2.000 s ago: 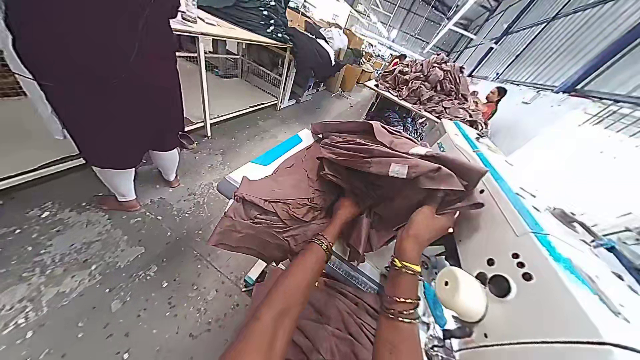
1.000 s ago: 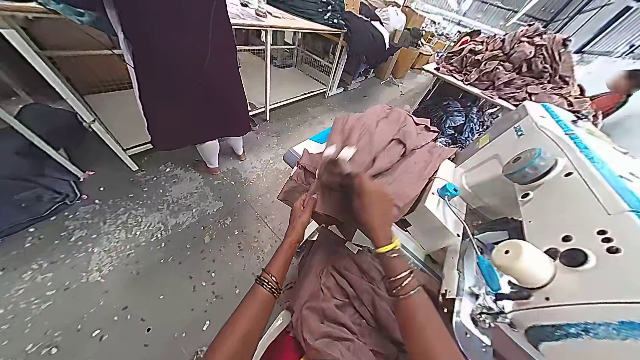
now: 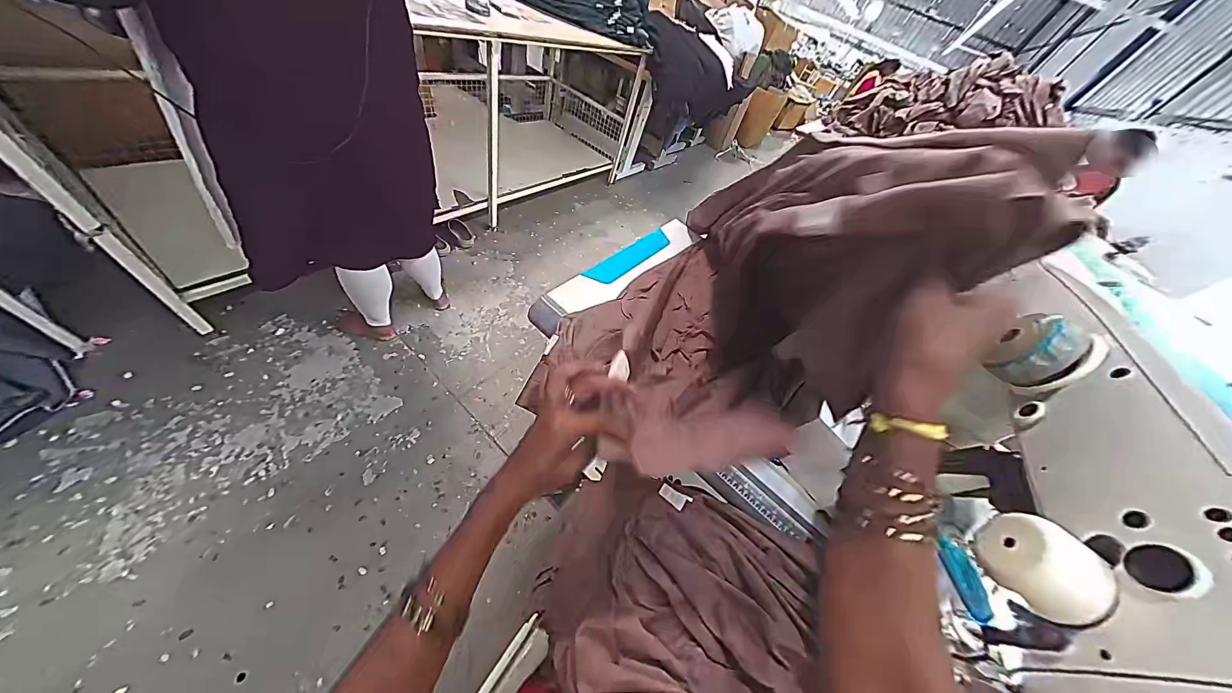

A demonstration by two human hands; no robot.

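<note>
A brown garment (image 3: 847,231) is raised and spread above the sewing machine's table. My right hand (image 3: 948,346), blurred, grips its near right side, beside the machine head. My left hand (image 3: 577,414) pinches another part of brown cloth near a small white tag, left of the raised garment; its fingers are partly blurred. More gathered brown cloth (image 3: 674,327) lies beneath and between the hands. A further brown garment (image 3: 683,587) with a white label lies below, over my lap. Bangles circle both wrists.
The white sewing machine (image 3: 1088,462) with its knobs stands close on the right. A person in a dark garment (image 3: 318,144) stands at upper left by a work table (image 3: 539,34). A heap of brown cloth (image 3: 953,101) and another person (image 3: 1107,164) are behind.
The garment in my right hand has been lifted and spread toward the upper right. My hands have moved farther apart. The view has shifted somewhat.
</note>
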